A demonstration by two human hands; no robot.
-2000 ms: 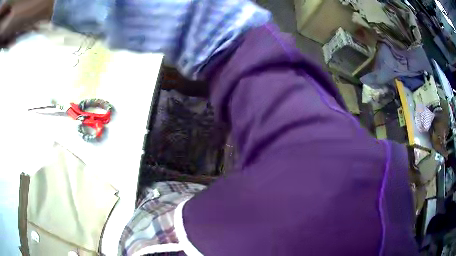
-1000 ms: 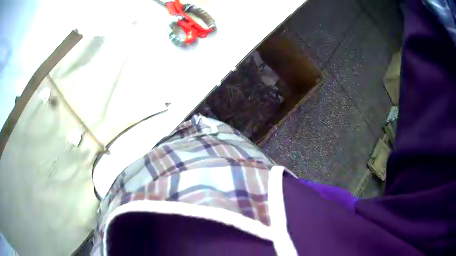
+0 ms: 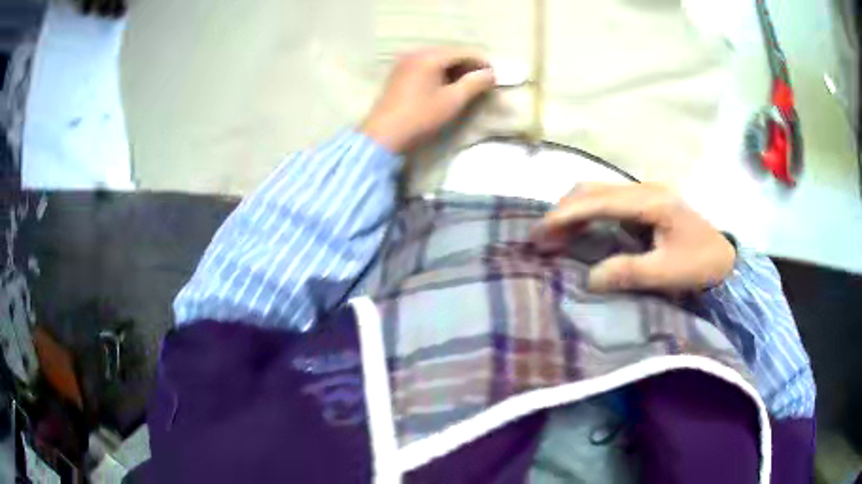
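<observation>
The beige panel [image 3: 246, 95] lies on the table, with a narrow yoke seam [image 3: 539, 57] running down to its curved cutout. My left hand [image 3: 430, 99] is over the panel left of the seam, thumb and index close together beside a small white tag [image 3: 511, 75]. Whether they pinch anything is hidden by blur. My right hand [image 3: 652, 236] is in front of the table edge, over the apron, fingers curled but apart, with nothing seen in it. Red-handled shears [image 3: 780, 142] lie at the right, blades pointing away.
The white table's bare front edge shows at the left [image 3: 71, 113]. My plaid apron [image 3: 444, 331] lies close against the table at the cutout. Dark floor [image 3: 113, 255] with blurred items shows at the lower left.
The view has swung to face the table squarely. Both my hands are now in view, the left one over the panel. The shears now appear at the far right.
</observation>
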